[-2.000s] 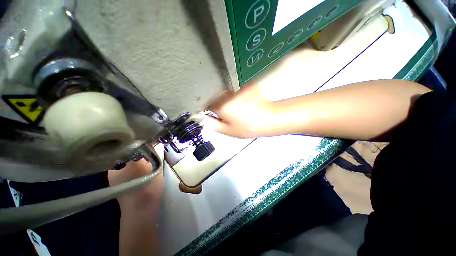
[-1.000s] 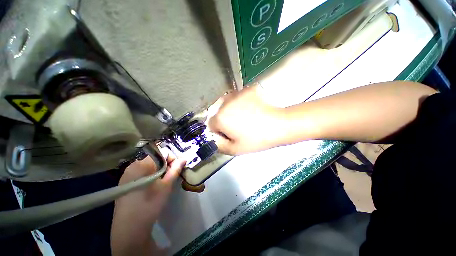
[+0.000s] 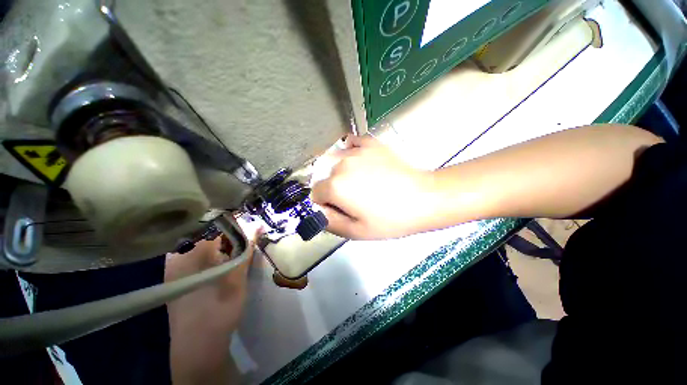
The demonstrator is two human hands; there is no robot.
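The black ridged knob (image 3: 312, 225) and dark ridged parts (image 3: 289, 197) sit beside the presser foot area under the machine head (image 3: 248, 83). My right hand (image 3: 369, 188) is just right of them, low over the bed, with fingers curled; its fingertips and anything in them are hidden. My left hand (image 3: 215, 252) is left of the foot, partly hidden behind the cream curved guard (image 3: 151, 293); its fingertips reach the foot area. Whether it holds anything cannot be told. Needle and thread there are too small or glared to make out.
The cream tension knob (image 3: 135, 184) fills the near left. The green control panel (image 3: 422, 53) stands behind my right hand. The bed cover (image 3: 301, 256) has a brown corner. The white table (image 3: 331, 308) has a green edge (image 3: 399, 301). Dark fabric (image 3: 113, 323) lies lower left.
Over two seconds my right hand has come lower and closer beside the knob. My left hand moved right to the foot, then drew back slightly left behind the guard.
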